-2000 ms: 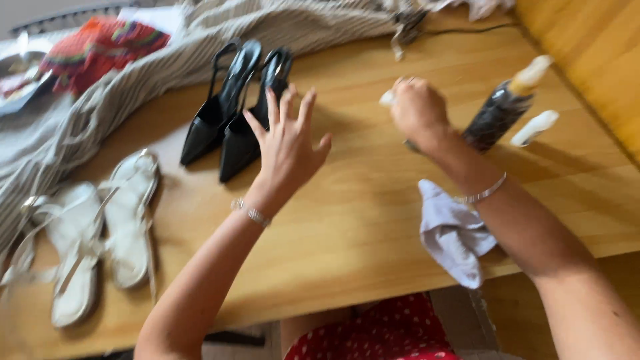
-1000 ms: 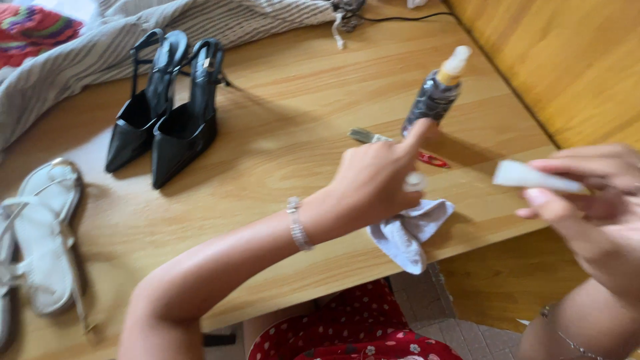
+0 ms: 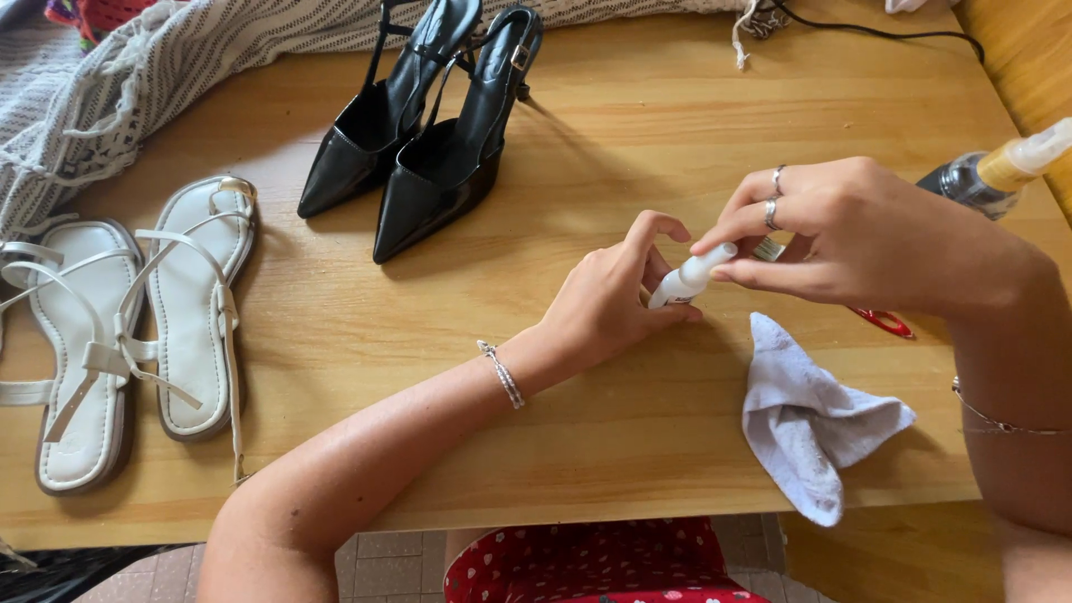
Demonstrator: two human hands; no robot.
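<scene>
My left hand (image 3: 615,289) grips a small white plastic bottle (image 3: 672,291) low down, tilted over the wooden table. The fingertips of my right hand (image 3: 825,230) pinch the bottle's upper end, which looks like a white cap (image 3: 718,252). Whether cap and bottle are joined, I cannot tell. A white cloth (image 3: 808,410) lies crumpled below my right hand. Beneath that hand a red object (image 3: 886,322) and a brush-like thing (image 3: 768,249) are partly hidden. Black pointed slingback heels (image 3: 444,167) stand beyond my left hand, and white strappy sandals (image 3: 197,335) lie at the left.
A dark bottle with a pale pump top (image 3: 976,180) is at the right, partly behind my right wrist. Striped fringed fabric (image 3: 209,50) runs along the far edge of the table. A black cable (image 3: 879,33) lies at the back right, by a wooden panel (image 3: 1026,67).
My right hand has come in from the right to the small bottle. My left hand, earlier near the cloth and dark bottle, is now around the small bottle. The view has shifted closer.
</scene>
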